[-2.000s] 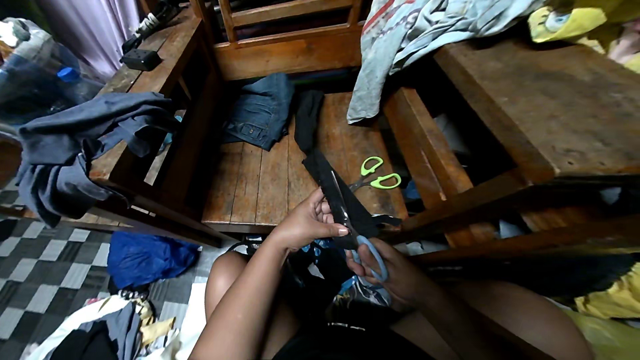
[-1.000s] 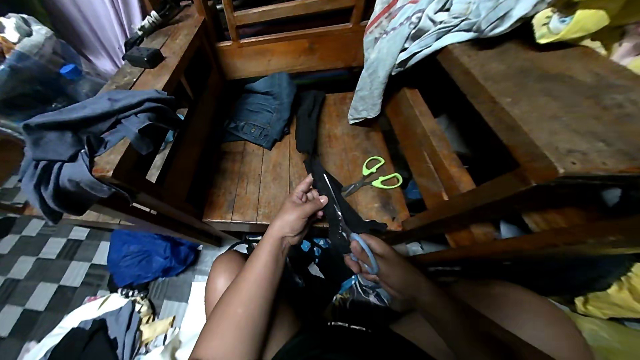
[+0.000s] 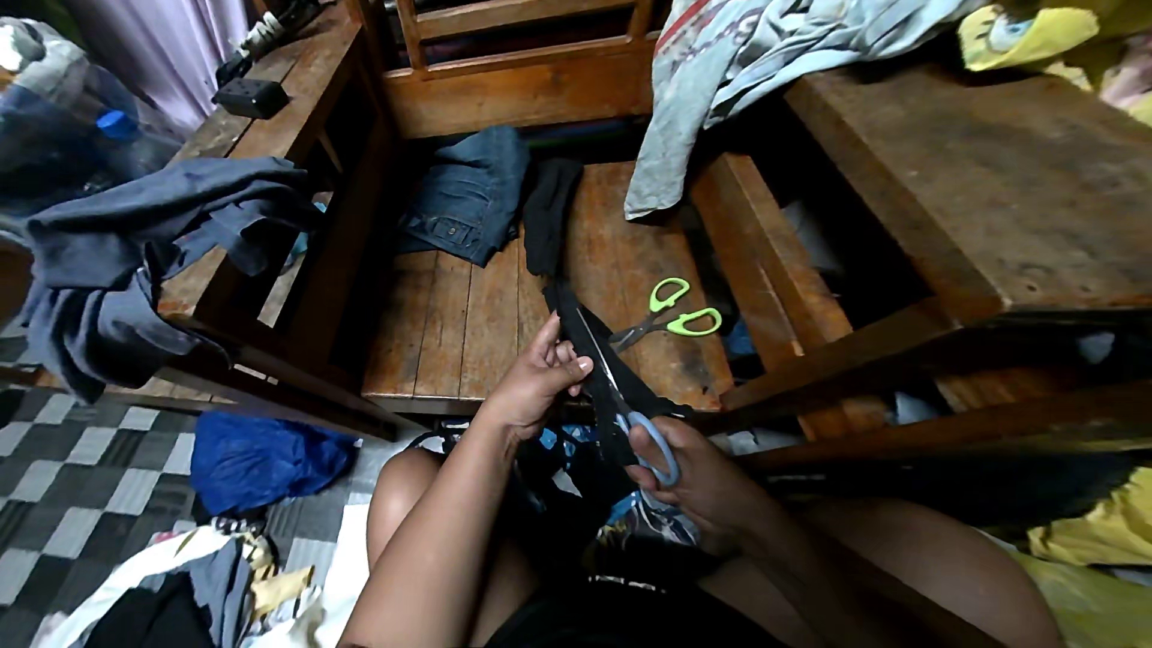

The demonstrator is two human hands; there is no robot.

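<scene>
My right hand [image 3: 688, 472] grips the blue-gray handles of a pair of scissors [image 3: 616, 382], whose blades point up and left along a strip of black fabric [image 3: 580, 337]. My left hand [image 3: 544, 373] holds the left edge of that fabric near the blades, with the index finger extended. On the wooden seat to the right of the blades lies a second pair of scissors with lime-green handles [image 3: 688, 322]. A folded black cloth piece [image 3: 547, 216] lies at the upper end of the strip, beside folded blue denim [image 3: 472, 193]. Patterned fabric rests in my lap.
Gray-blue cloth [image 3: 153, 216] hangs over the left armrest, near a black power socket block [image 3: 252, 97]. A pale printed cloth [image 3: 684, 108] drapes from the right armrest [image 3: 1008, 171]. A blue plastic bag [image 3: 265, 459] and a heap of clothes [image 3: 180, 585] lie on the checkered floor.
My left hand has shifted from close by the scissors' pivot, two seconds ago, to higher along the fabric's left edge. The green-handled scissors remain on the seat.
</scene>
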